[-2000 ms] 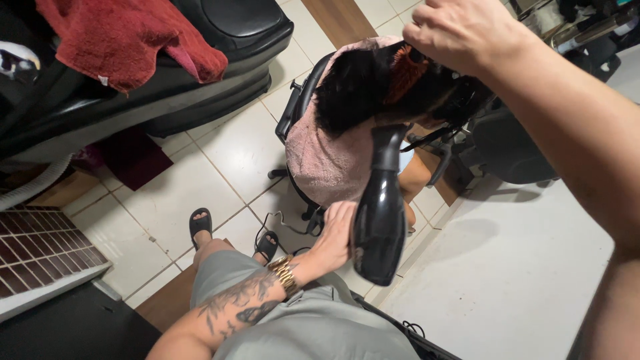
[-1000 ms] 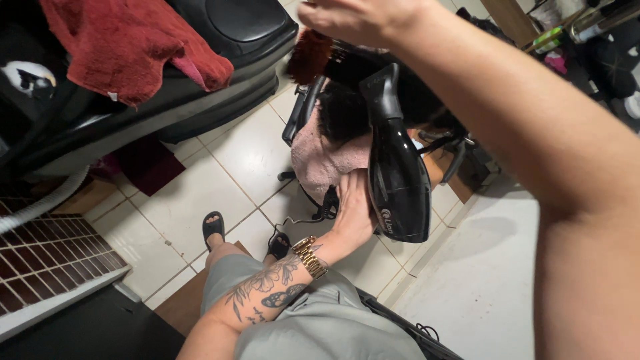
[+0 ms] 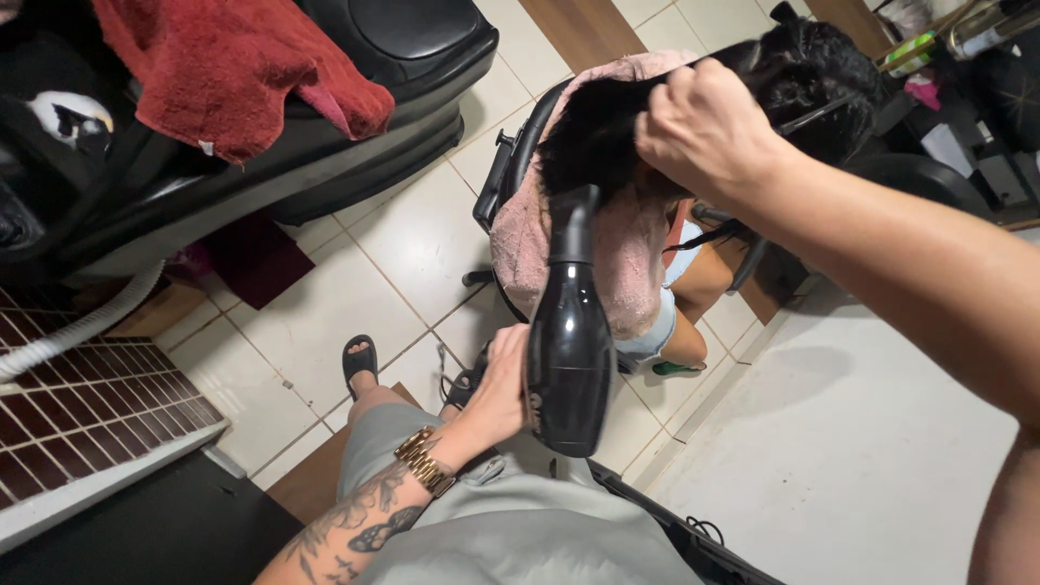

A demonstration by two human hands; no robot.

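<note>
My left hand (image 3: pixel 497 390), below the dryer's nozzle end, is closed on the handle of a black hair dryer (image 3: pixel 570 349). The dryer's nozzle points up at long black hair (image 3: pixel 597 130) of a seated person. Above and to the right, my right hand (image 3: pixel 703 134) is a fist at the hair; the round brush seen in it earlier is mostly hidden by hand and hair. A pink towel (image 3: pixel 520 236) covers the person's shoulders. Dark hair on the head (image 3: pixel 812 73) is gathered up, with a thin rod-like thing beside it.
The person sits in a black chair (image 3: pixel 487 191). At upper left, a red towel (image 3: pixel 236 81) lies over a black salon wash unit (image 3: pixel 422 89) with a white corrugated hose (image 3: pixel 89 325). A white surface (image 3: pixel 845 439) lies at lower right, and a cable is near my feet.
The right hand has moved right and down from its place one second ago. The orange-bristled round brush, visible earlier, is now hidden. The dryer stays in my left hand, with its nozzle now nearer the towel's left side.
</note>
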